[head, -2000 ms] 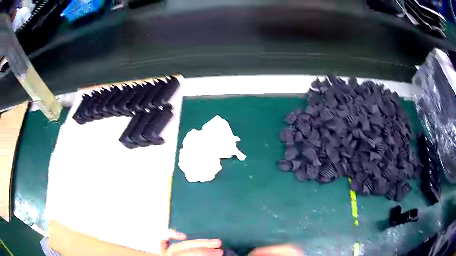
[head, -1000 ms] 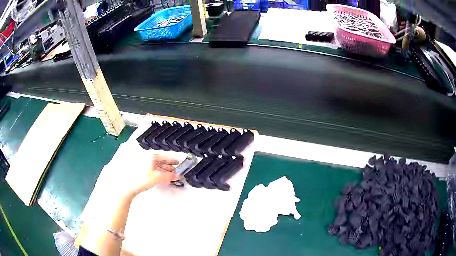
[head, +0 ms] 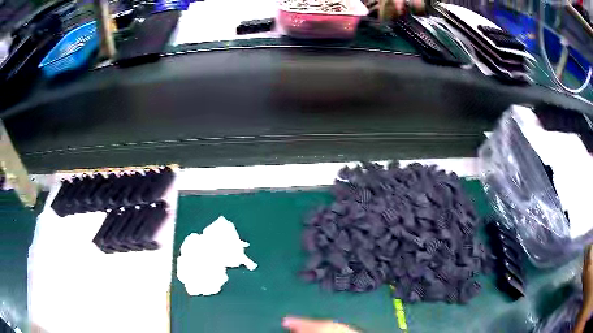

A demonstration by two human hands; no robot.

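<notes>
One hand, seemingly my right hand [head: 320,325], shows only as blurred fingertips at the bottom edge; whether it holds anything is hidden. My left hand is out of view. Black L-shaped housings [head: 114,190] lie in a back row and a shorter front row [head: 132,226] on the white sheet [head: 97,293] at left. A large heap of small dark grey ribbed pads [head: 396,234] lies right of centre on the green bench. A crumpled white piece [head: 209,257] lies between sheet and heap. More black housings [head: 507,260] lie in a cluster right of the heap.
A wide black conveyor [head: 260,97] runs behind the bench's white edge strip [head: 260,177]. Across it stand a pink basket [head: 320,21] and a blue basket [head: 70,49]. A clear plastic bag [head: 520,188] is at right, a post [head: 16,170] at left.
The view has swung right since one second ago. The left hand that was at the front row's left end has gone out of view. The front row now reaches further left than two seconds ago.
</notes>
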